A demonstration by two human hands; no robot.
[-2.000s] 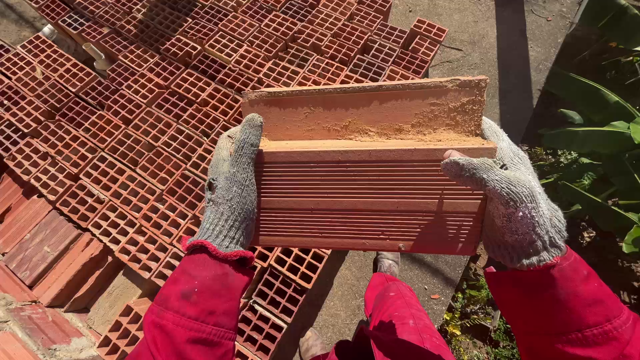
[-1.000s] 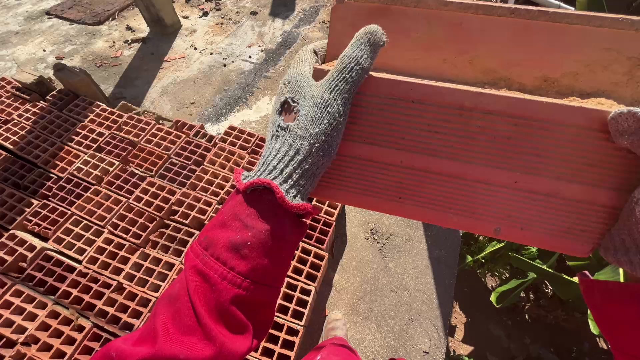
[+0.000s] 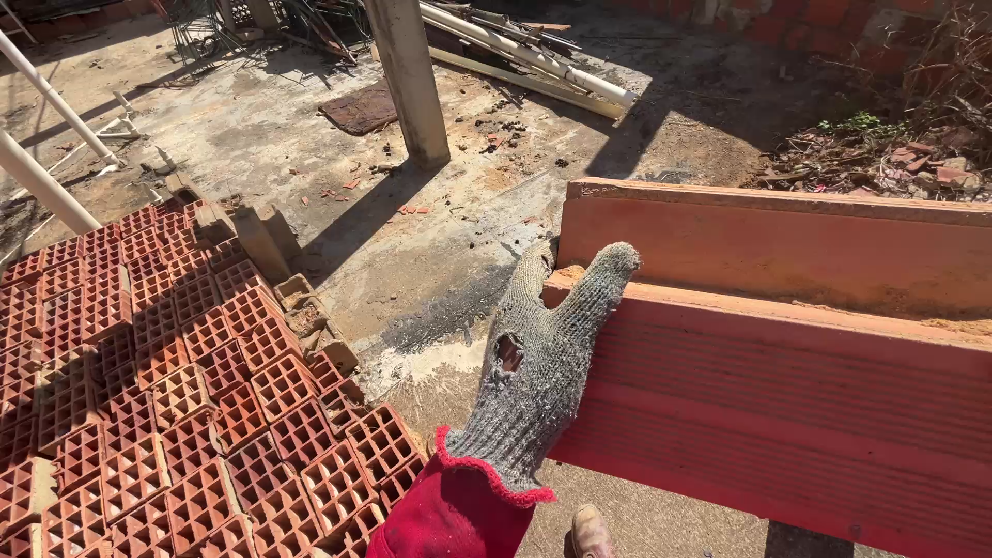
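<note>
My left hand [image 3: 542, 364], in a grey knitted glove with a hole in its back and a red cuff, grips the left end of a long ribbed clay block [image 3: 775, 403]. Its thumb lies over the top edge and its other fingers go behind. The block has a grooved face toward me and a raised smooth wall behind, with a ledge of sandy grit between them. It is held tilted at the right, above the ground. My right hand is outside the view, and the block's right end is cut off by the frame.
Stacked hollow clay bricks [image 3: 194, 418] fill the lower left. Broken blocks [image 3: 314, 318] lie along their edge. A concrete post [image 3: 411, 85] stands beyond, with PVC pipes [image 3: 535, 58] behind it and more pipes at the far left. Rubble [image 3: 914, 167] lies at the upper right. My boot [image 3: 593, 531] shows below.
The view has swung up and toward the yard. The block, earlier held between both gloved hands over the bricks and path, now extends off the right side, and my right hand has left the view.
</note>
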